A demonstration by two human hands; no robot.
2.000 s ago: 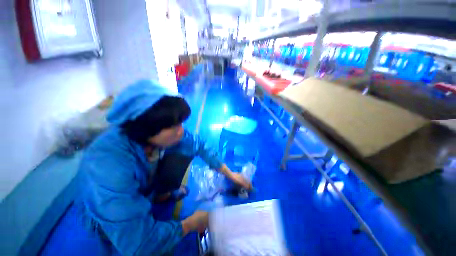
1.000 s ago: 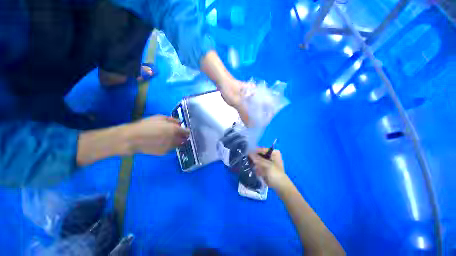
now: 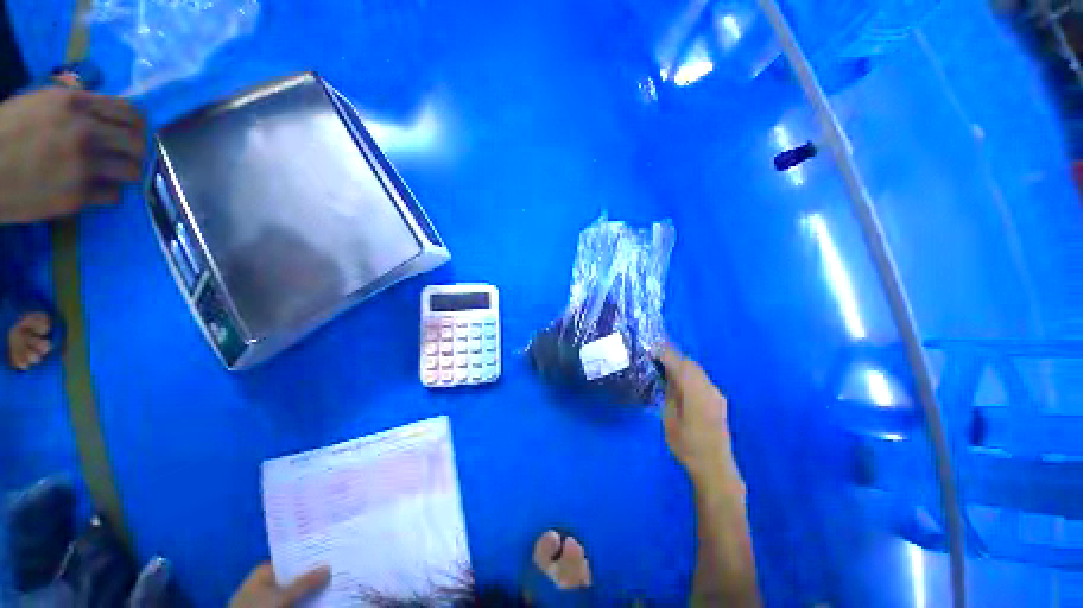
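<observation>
My right hand (image 3: 697, 410) grips the right edge of a clear plastic bag (image 3: 624, 279) with black parts inside and a small white label (image 3: 605, 356) on it. A dark bit shows at my fingertips; I cannot tell if it is the pen. My left hand (image 3: 283, 587), cut off by the bottom edge, holds a printed record sheet (image 3: 368, 511) at its lower left. A white calculator (image 3: 461, 337) lies on the floor between the sheet and the counting scale (image 3: 291, 202). The scale's silver pan carries nothing.
Another person's hand (image 3: 71, 154) is beside the scale's left side. An empty-looking clear bag (image 3: 166, 36) lies above the scale. Dark-filled bags (image 3: 71, 546) lie at lower left by the yellow line (image 3: 81, 380). A bench leg rail (image 3: 873, 226) curves down the right. Toes show at bottom centre.
The view has turned down and closer to the scale. The bag is now apart from the scale, to its right. The other person's hand has left the pan. My left hand and the sheet now show.
</observation>
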